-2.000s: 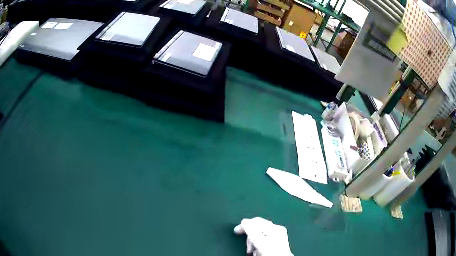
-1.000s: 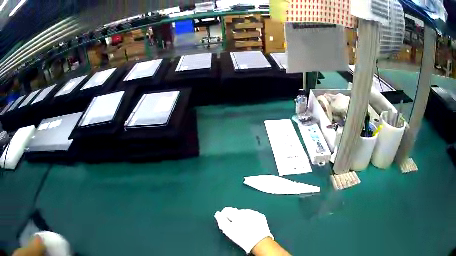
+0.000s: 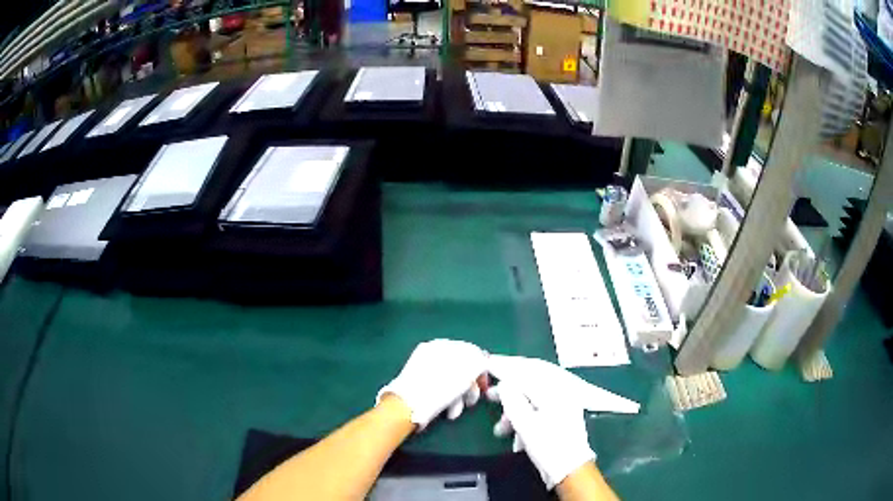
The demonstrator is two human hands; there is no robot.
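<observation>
My left hand (image 3: 436, 380), in a white glove with a bare forearm, is at the lower middle. My right hand (image 3: 546, 419), also white-gloved, is just right of it. Their fingertips meet; a small reddish spot shows between them, and I cannot tell whether anything is held. Below them a dark grey laptop (image 3: 431, 487) lies on a black foam pad (image 3: 266, 460), both cut off by the bottom edge. The white pointed strip (image 3: 609, 399) lies partly hidden by my right hand.
Laptops (image 3: 289, 186) on black foam stand in rows at back left. A white card strip (image 3: 580, 298), narrow printed box (image 3: 638, 294), parts bin (image 3: 654, 230) and pen cups (image 3: 741, 333) stand right, by a pale post (image 3: 749, 235). The green mat (image 3: 196, 362) covers the bench.
My left hand has come from the lower left to meet my right hand, which has moved right. The laptop and foam pad now show at the bottom edge. The view has shifted.
</observation>
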